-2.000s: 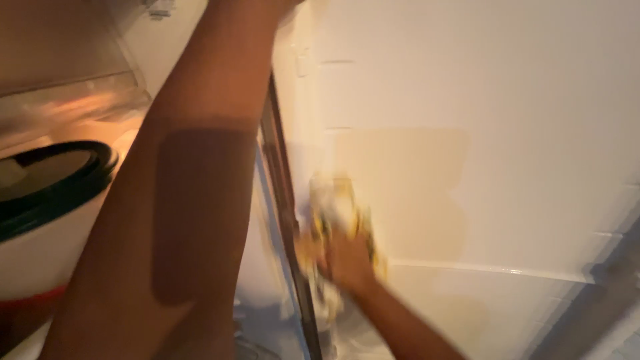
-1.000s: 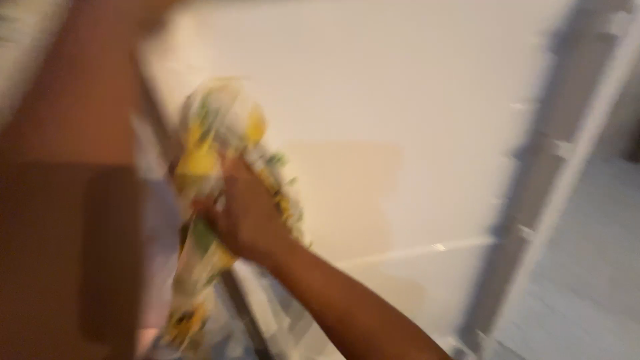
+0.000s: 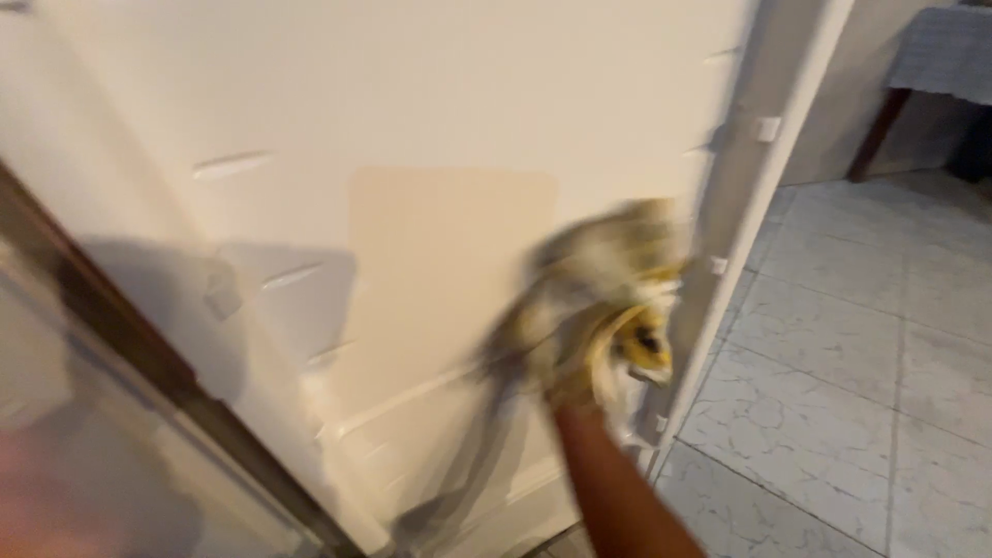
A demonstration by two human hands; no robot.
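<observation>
My right hand [image 3: 577, 387] is blurred and mostly hidden by a white, yellow and dark patterned cloth [image 3: 597, 287] that it grips. The cloth is bunched against the right side of a white moulded plastic panel [image 3: 457, 93], which looks like a refrigerator's inner lining. Short raised ribs stand on the panel, and a lighter, warm-toned rectangular patch of light lies across its middle beside shadows. My left hand is not seen.
A pale upright edge [image 3: 763, 201] with small white tabs borders the panel on the right. Beyond it are floor tiles [image 3: 837, 349] and a cloth-covered table [image 3: 942, 54]. A dark brown strip [image 3: 155, 356] slants across the lower left.
My right hand and the cloth have moved from the panel's left side to its right edge. The other arm, at the left earlier, is out of view. The view has swung right.
</observation>
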